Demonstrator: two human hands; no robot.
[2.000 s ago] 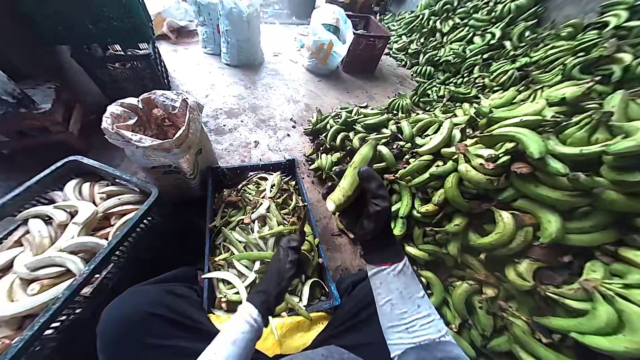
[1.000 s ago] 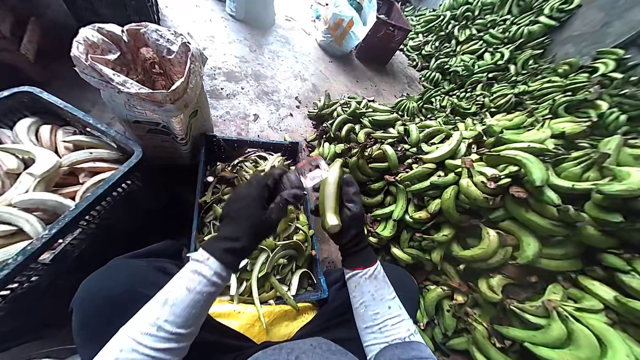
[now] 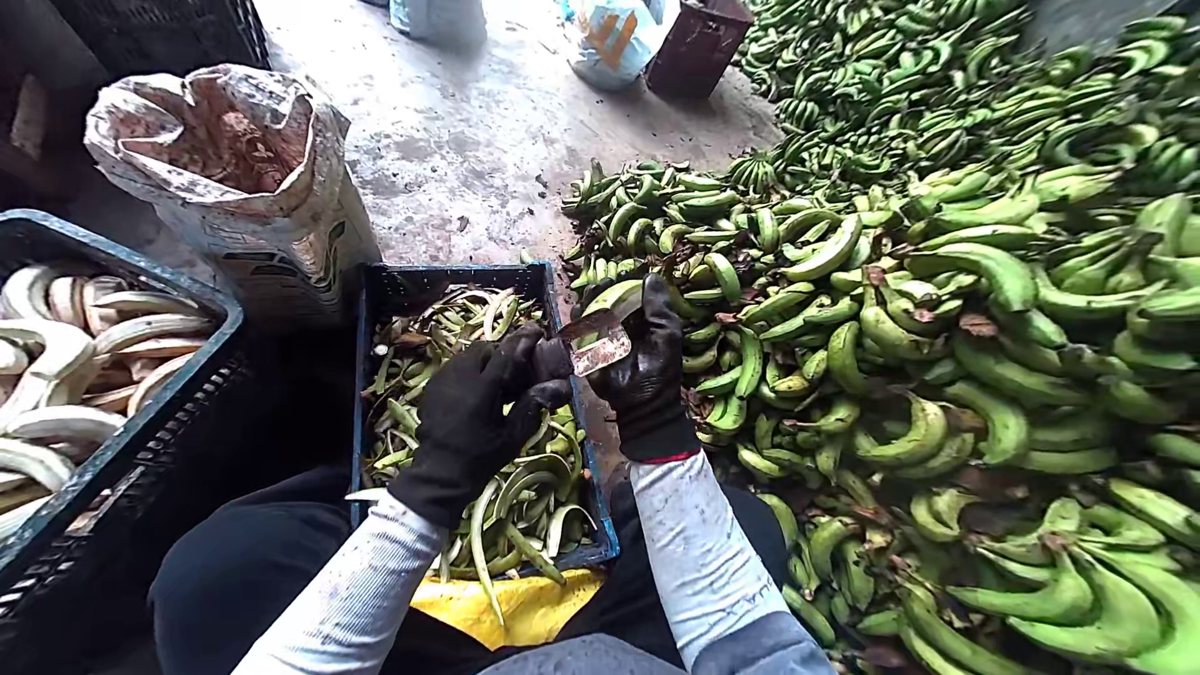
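My left hand (image 3: 483, 403), in a black glove, is closed around the dark handle of a short, broad-bladed tool, likely a knife or peeler (image 3: 600, 349). My right hand (image 3: 647, 366), also gloved in black, grips a green plantain (image 3: 614, 298), and the blade lies against or just in front of it. Both hands are over the right part of a blue plastic crate (image 3: 609, 539) filled with green plantain peels (image 3: 525, 487). The lower part of the held plantain is hidden by the blade and glove.
A large heap of green plantains (image 3: 900, 328) spreads over the floor on the right. To the left, a dark crate (image 3: 225, 319) holds peeled plantains (image 3: 66, 375). An open woven sack (image 3: 319, 234) stands behind it. Farther back are a plastic bag (image 3: 614, 42) and a dark red crate (image 3: 698, 52).
Two seconds ago my right hand held the plantain out by the heap, while my left hand was low over the peels. Now both hands are together. The view has tilted downward.
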